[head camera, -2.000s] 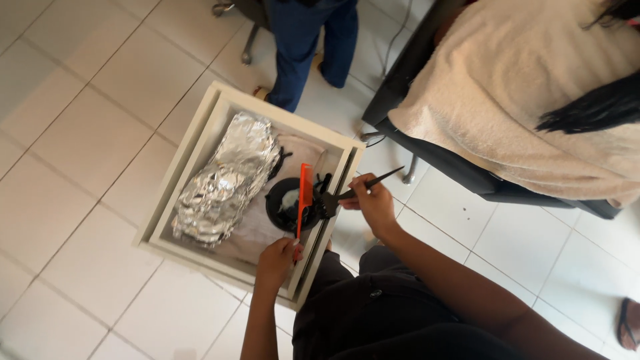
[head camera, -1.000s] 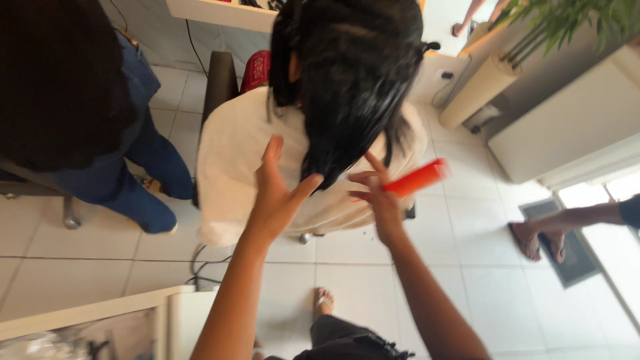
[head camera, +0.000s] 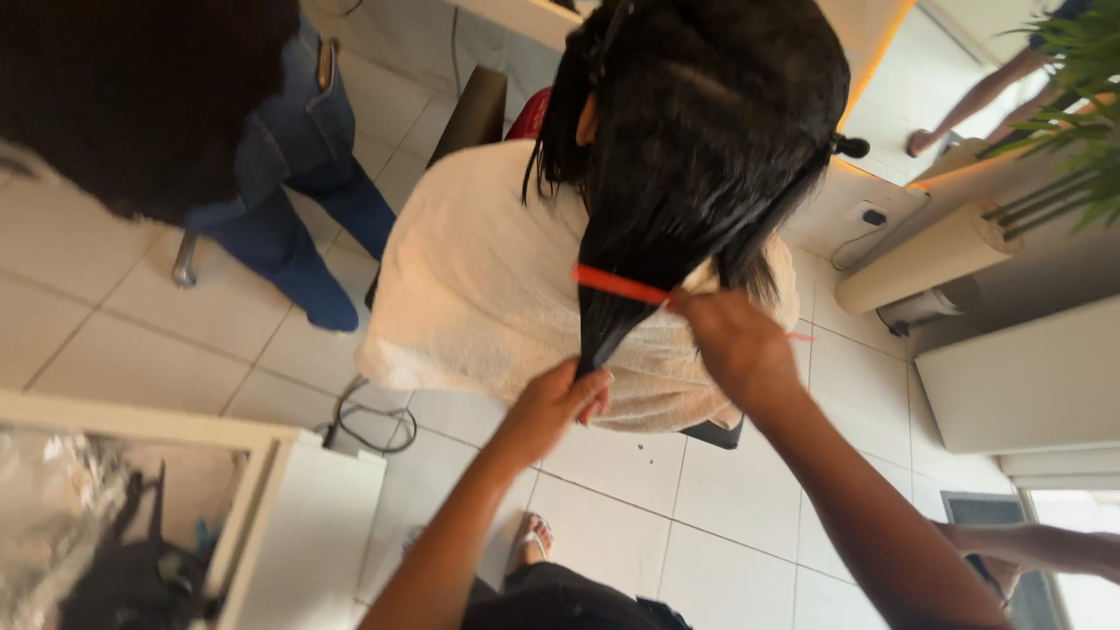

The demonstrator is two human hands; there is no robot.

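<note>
A person with long, dark, wet-looking hair (head camera: 700, 175) sits facing away, a cream towel (head camera: 472, 262) over the shoulders. Gathered strands near their lower ends are held in my left hand (head camera: 560, 402). My right hand (head camera: 744, 350) grips a red comb (head camera: 621, 284), which lies across the same strands above my left hand. The comb's teeth cannot be made out. A dark clip (head camera: 850, 146) sticks out at the right side of the hair.
At lower left, an open drawer unit (head camera: 306, 525) holds foil (head camera: 44, 490) and a black bowl (head camera: 131, 577). A person in jeans (head camera: 306, 236) stands at left. A cable (head camera: 376, 420) lies on the tiles. A potted plant (head camera: 1067, 166) and a white cabinet (head camera: 1032, 376) are at right.
The view has swung from the drawer to the seated person. Since a second ago, my left hand has closed on the hair, and the comb has moved left across the strands.
</note>
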